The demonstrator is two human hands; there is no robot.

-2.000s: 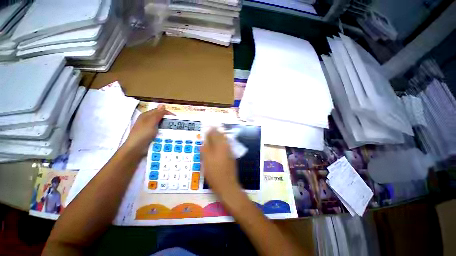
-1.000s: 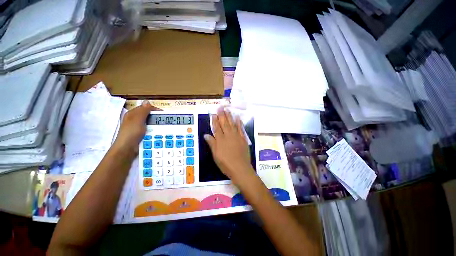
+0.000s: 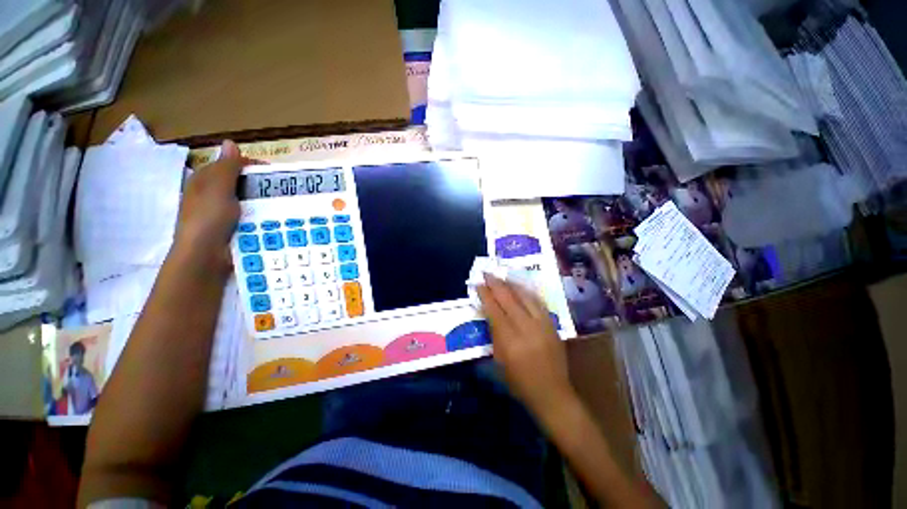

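Observation:
The calculator point(image 3: 298, 249) lies face up on the printed mat point(image 3: 328, 373), its display lit and its glossy black panel on the right. My left hand point(image 3: 211, 204) grips the calculator's upper left edge. My right hand point(image 3: 522, 328) is at the panel's lower right corner, with its fingertips on a small crumpled white wiping cloth point(image 3: 485, 272). Part of the cloth is hidden under the fingers.
White slabs are stacked at left point(image 3: 35, 219). Creased paper point(image 3: 124, 219) lies beside my left arm. A brown cardboard sheet point(image 3: 269, 65) and white sleeves point(image 3: 537, 80) lie beyond the mat. Printed slips point(image 3: 686, 260) and sleeve bundles point(image 3: 721, 89) are at right.
My right hand has moved with the cloth from the upper black panel down to its lower right corner. The calculator is slightly tilted. The camera view has shifted.

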